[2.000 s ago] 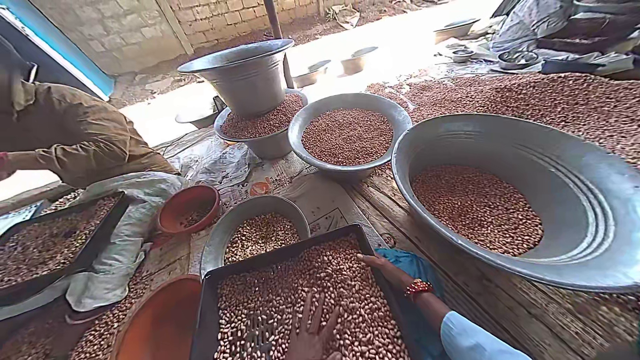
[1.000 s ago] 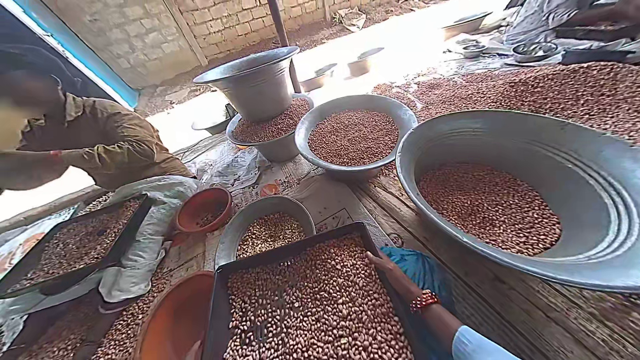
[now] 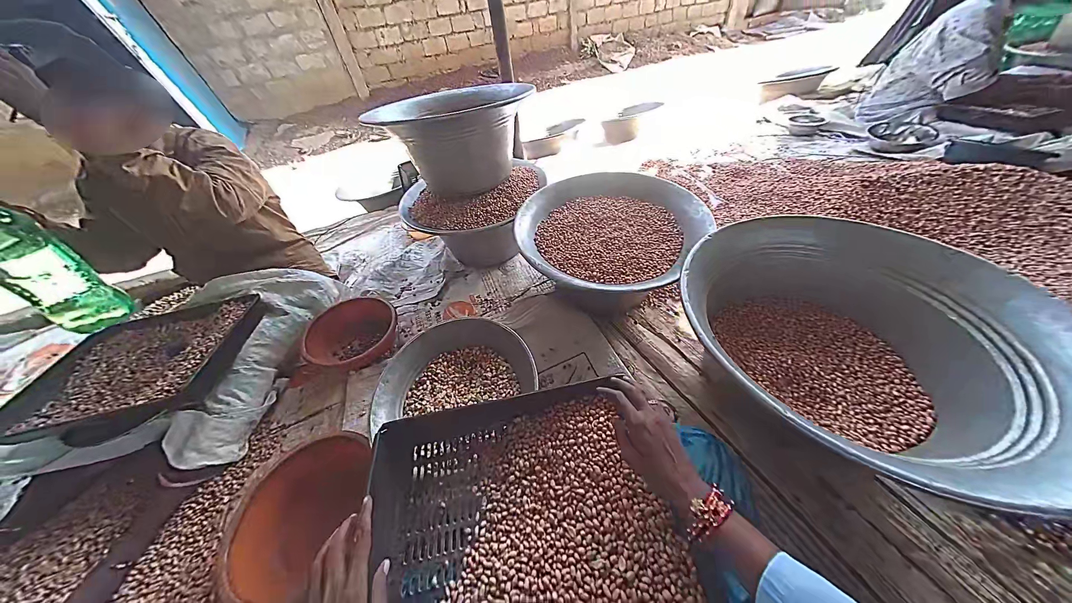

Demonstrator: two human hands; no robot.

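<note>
A black slotted plastic tray (image 3: 444, 419) slopes in front of me, with shelled peanuts (image 3: 578, 494) heaped over its middle and right; its slotted left part is bare. My left hand (image 3: 345, 557) holds the tray's left edge, partly cut off by the frame. My right hand (image 3: 653, 440), with a red beaded bracelet (image 3: 710, 511) at the wrist, grips the far right corner. Just beyond the tray stands a small metal bowl (image 3: 387, 377) with paler nuts. An orange bowl (image 3: 293, 519) is beside my left hand. To the right, a large metal basin (image 3: 888, 276) contains peanuts.
Metal basins of peanuts (image 3: 615, 180) (image 3: 481, 243) stand farther back, one under another basin (image 3: 452, 151). A reddish bowl (image 3: 347, 335) sits left of centre. A person (image 3: 209, 193) is at left, near a green bottle (image 3: 63, 276) and another black tray (image 3: 218, 360). Peanuts (image 3: 888, 197) cover the back right.
The peanuts have shifted right in the tray, baring slots at its left. My left hand, earlier spread on the peanuts, is at the tray's left edge. A green bottle has appeared at left.
</note>
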